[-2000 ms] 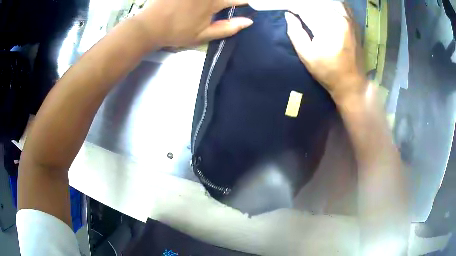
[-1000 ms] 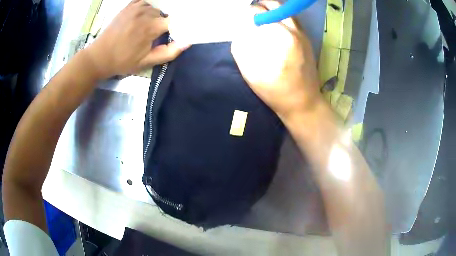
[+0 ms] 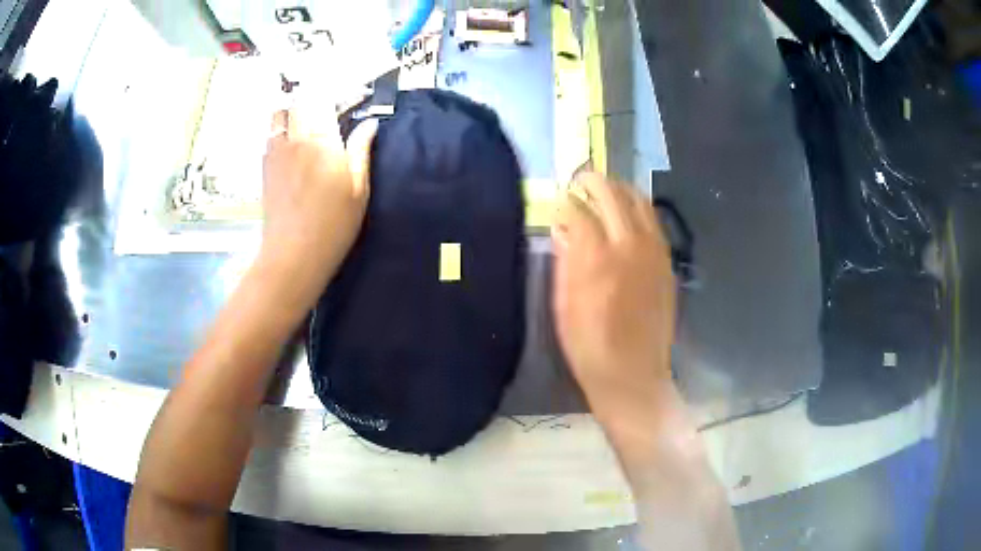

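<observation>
The black bag (image 3: 441,194) lies upright in the picture, its lower end over the cream table edge. A small pale-yellow patch (image 3: 450,262) is on its face. The silver zipper (image 3: 360,419) shows at the lower left edge; the rest is mostly hidden. My left hand (image 3: 314,183) grips the bag's upper left edge, thumb along it, fingers partly lost in glare. My right hand (image 3: 611,274) is off the bag, to its right, back up, fingertips at the yellow-edged frame (image 3: 595,108). Its palm side is hidden, so I cannot tell if it holds anything.
The white machine head (image 3: 323,54) and blue hose (image 3: 412,22) are above the bag. A dark looped object (image 3: 680,231) lies right of my right hand. Black bags lie at far right (image 3: 877,334) and black fabric at far left (image 3: 38,172). A white-framed screen (image 3: 880,43) shows top right.
The bag now shows its rounded top end, clear of the machine head. My right hand has left the bag and moved to its right. My left hand stays at the upper left edge.
</observation>
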